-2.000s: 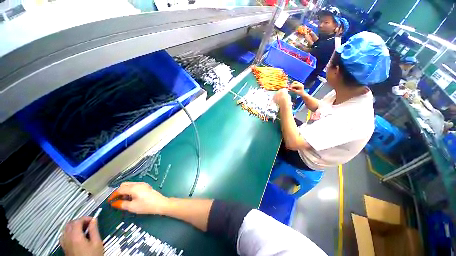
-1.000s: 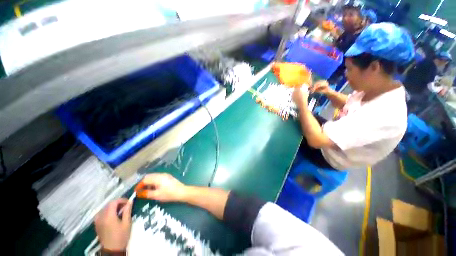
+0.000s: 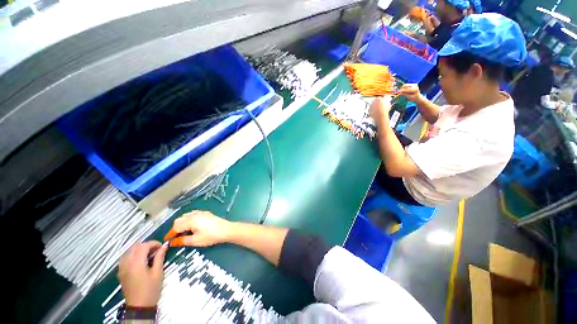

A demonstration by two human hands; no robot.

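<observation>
My left hand (image 3: 142, 272) pinches a thin white tube (image 3: 166, 243) near its end. My right hand (image 3: 197, 229), with orange covers on its fingertips, meets the left hand at the tube; a small dark piece shows between the fingers, partly hidden. Below both hands lies a pile of white tubes with dark sleeves (image 3: 215, 285) in a wavy band. Plain white tubes (image 3: 95, 237) lie fanned to the left. Small grey sleeves (image 3: 221, 186) lie loose beyond my right hand.
A blue bin (image 3: 183, 166) holds dark pieces behind the rail. A long grey tube (image 3: 271, 171) hangs from it onto the green bench (image 3: 310, 152). A neighbouring person (image 3: 468, 149) works at right with orange tubes (image 3: 370, 80). A cardboard box (image 3: 506, 285) stands on the floor.
The view has shifted. My hands, apart two seconds ago, have come together at the white tube, the right hand's orange fingertips now at its end.
</observation>
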